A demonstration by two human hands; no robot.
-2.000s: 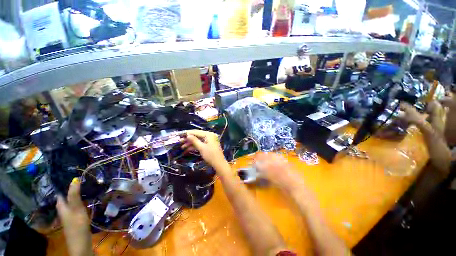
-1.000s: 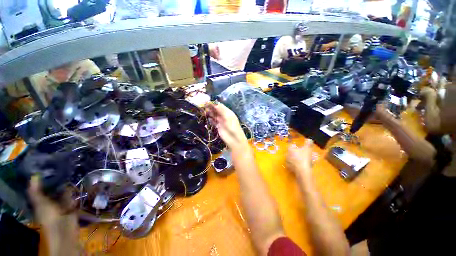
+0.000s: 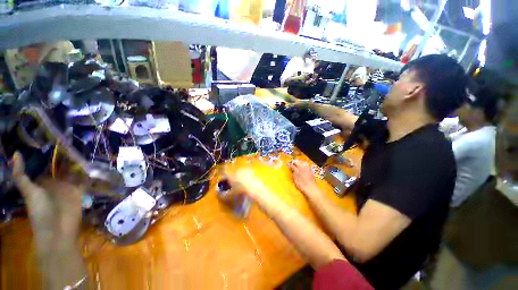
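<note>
My left hand (image 3: 51, 209) is blurred at the left edge of the pile, palm up beside dark round housings and a pale cable (image 3: 65, 144). Whether it grips a housing cannot be told. My right hand (image 3: 241, 184), with a red sleeve, is closed over a small silver bracket unit (image 3: 241, 207) with a round dark opening, at the pile's right side. The unit is blurred and partly hidden by my fingers. Silver-white brackets (image 3: 132, 166) on round bases (image 3: 126, 222) lie in the pile with loose thin wires.
A person in black (image 3: 417, 164) works close at the right, one hand (image 3: 304, 174) on the orange bench (image 3: 199, 255). A black box (image 3: 316, 139), another silver bracket (image 3: 341, 180) and a clear bag of small frames (image 3: 261, 127) stand beyond. A metal shelf (image 3: 170, 25) spans above.
My view has turned right. My right hand has come down from the pile's back onto the bracket unit on the bench. The black housing held in my left hand is no longer clearly visible.
</note>
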